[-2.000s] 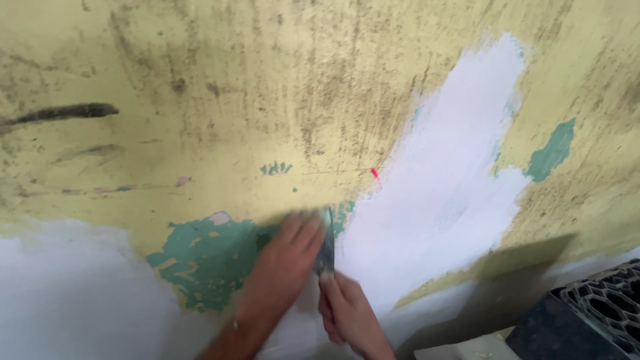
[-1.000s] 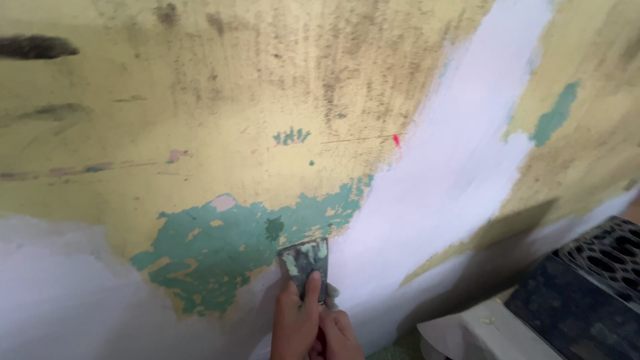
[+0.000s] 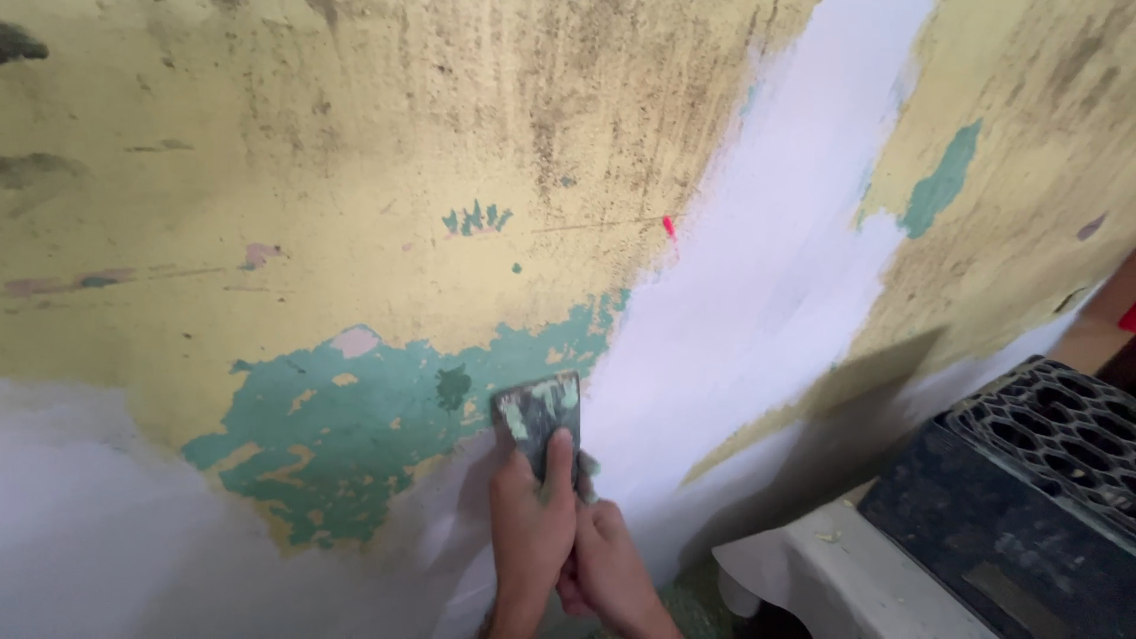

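A putty knife (image 3: 541, 413), its metal blade smeared with pale green, points up at the wall near the lower edge of a green patch (image 3: 355, 417). My left hand (image 3: 532, 524) grips it, a finger laid along the blade. My right hand (image 3: 608, 559) is closed close beside and below it, around the lower part of the tool; the handle is mostly hidden by my fingers. Yellow paint with dark stains (image 3: 532, 106) covers the wall above. White areas (image 3: 763, 248) lie to the right and lower left of the green patch.
At the lower right, a dark crate (image 3: 1003, 524) with a honeycomb of round openings stands on a pale surface (image 3: 825, 550) with small flakes on it. A red mark (image 3: 669, 227) is on the wall. The crate's side casts a shadow on the wall.
Two seconds ago one hand lay over the blade, against the wall; now both hands are low on the tool and the blade shows. The view has moved somewhat.
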